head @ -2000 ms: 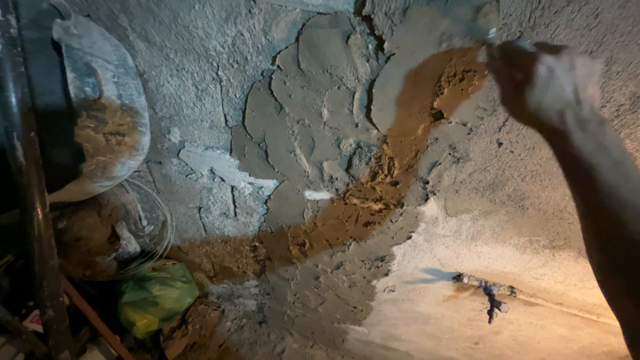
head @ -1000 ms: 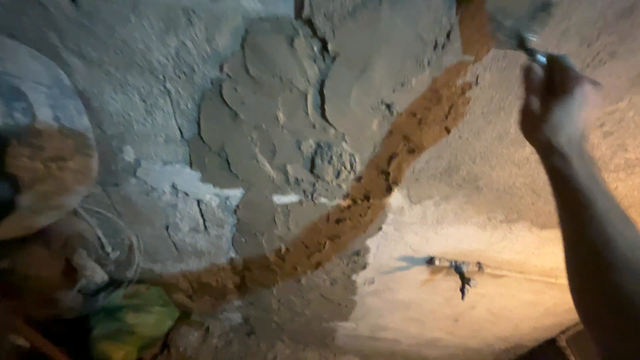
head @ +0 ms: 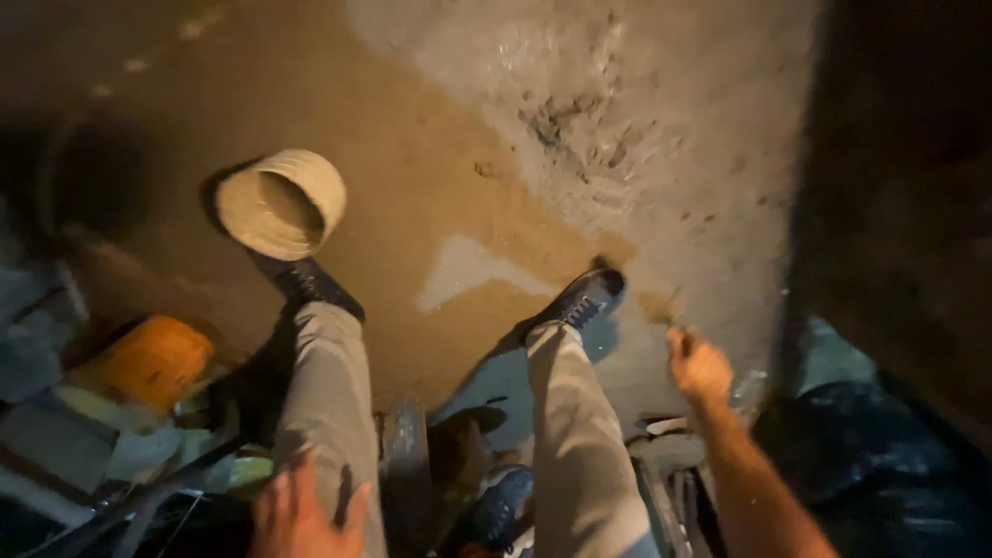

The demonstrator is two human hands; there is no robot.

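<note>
My right hand (head: pixel 700 370) is closed around the handle of a trowel (head: pixel 660 308), whose blurred blade points up and left, just right of my dark laced shoe (head: pixel 581 298). My left hand (head: pixel 304 511) lies over my left trouser leg (head: pixel 333 387) near the knee, fingers apart, holding nothing. Beyond my left shoe stands a pale round bucket (head: pixel 283 203), its opening tilted towards me. Wet grey mortar (head: pixel 581 139) with pits and ridges spreads over the surface ahead.
An orange container or bag (head: pixel 159 360) lies among clutter at the left. Behind my legs are boards, tools and another dark shoe-like thing (head: pixel 504 504). Dark plastic-like material (head: pixel 868 457) lies at the lower right, beside a dark edge.
The view has swung from the mortared wall down to my legs and the floor. My right hand, earlier raised at the wall, is now low beside my right leg; my left hand has come into view.
</note>
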